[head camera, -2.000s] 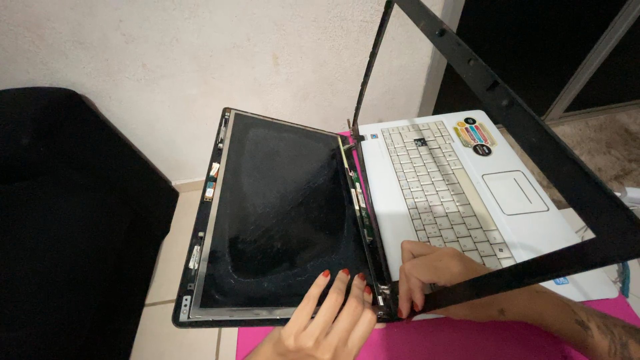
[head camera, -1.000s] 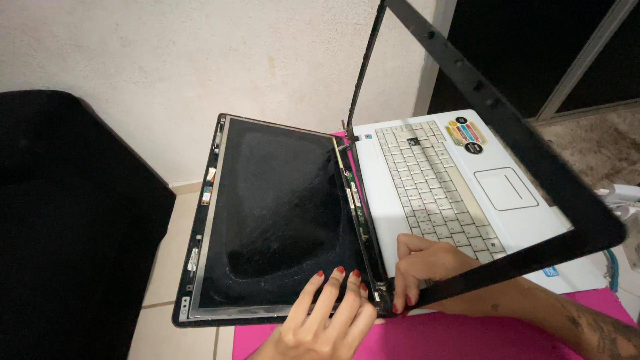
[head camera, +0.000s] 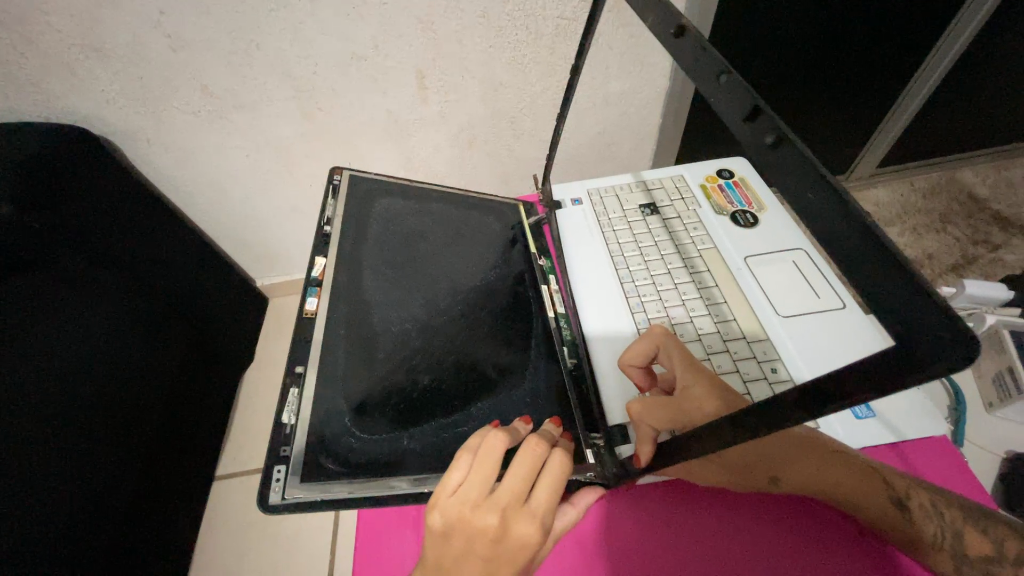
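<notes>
An opened laptop shows its white keyboard base (head camera: 598, 320) on the right and its LCD panel (head camera: 432, 320) in the black lid on the left. The black screen bezel (head camera: 824, 192) is tilted up over the base, away from the panel. My left hand (head camera: 508, 488) rests its fingertips on the panel's lower right corner, thumb at the lid's edge by the hinge. My right hand (head camera: 680, 392) is inside the bezel's opening, its thumb against the bezel by the lower hinge and its other fingers curled. Whether it pinches the bezel cannot be told. A green circuit strip (head camera: 566, 328) shows beside the panel.
A pink surface (head camera: 720, 528) lies beneath the laptop. Black upholstered furniture or cloth (head camera: 120, 336) stands at the left, beside the tiled floor (head camera: 264, 432). A rough white wall (head camera: 320, 80) rises behind. White plugs (head camera: 980, 294) and a white box-like device (head camera: 1000, 368) are at the right edge.
My right hand's curled fingers have lifted and spread away from its thumb near the hinge. The left hand stays on the panel's corner. The bezel remains raised.
</notes>
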